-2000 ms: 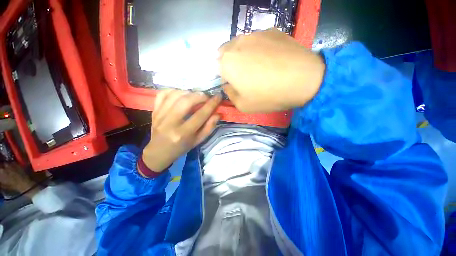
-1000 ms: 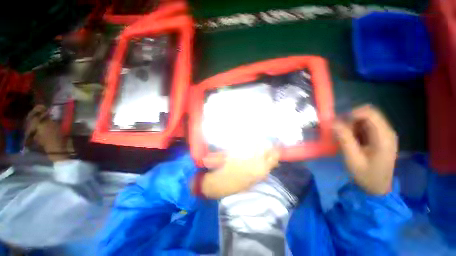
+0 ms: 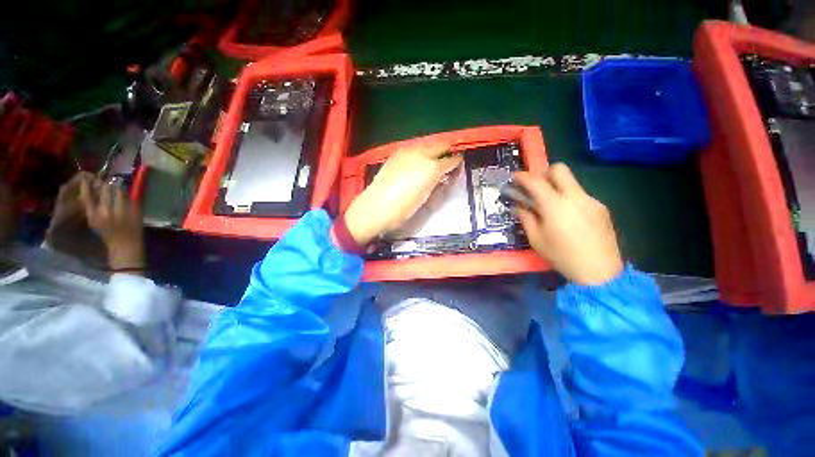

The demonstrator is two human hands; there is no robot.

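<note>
An opened tablet unit [image 3: 447,214] lies in a red-orange foam tray [image 3: 456,266] in front of me, insides facing up. Its silver battery shows under my left hand, with the dark mainboard [image 3: 493,192] to the right. My left hand [image 3: 398,192] reaches over the battery, fingertips near the tablet's upper edge; whether they hold anything cannot be told. My right hand [image 3: 567,219] is at the right side of the mainboard, fingers bent together over a small dark thing at the fingertips that I cannot make out.
A blue parts bin [image 3: 643,112] stands behind and right. Another tablet in a red tray [image 3: 204,221] lies to the left, one more behind it. Stacked red trays [image 3: 742,178] stand at the right. Another person's hand [image 3: 114,223] and pale sleeve are at the left.
The view has shifted from close over the tablet to a wider one. My left hand has moved from the tray's lower edge over the battery. My right hand has come back from beside the tray onto the mainboard.
</note>
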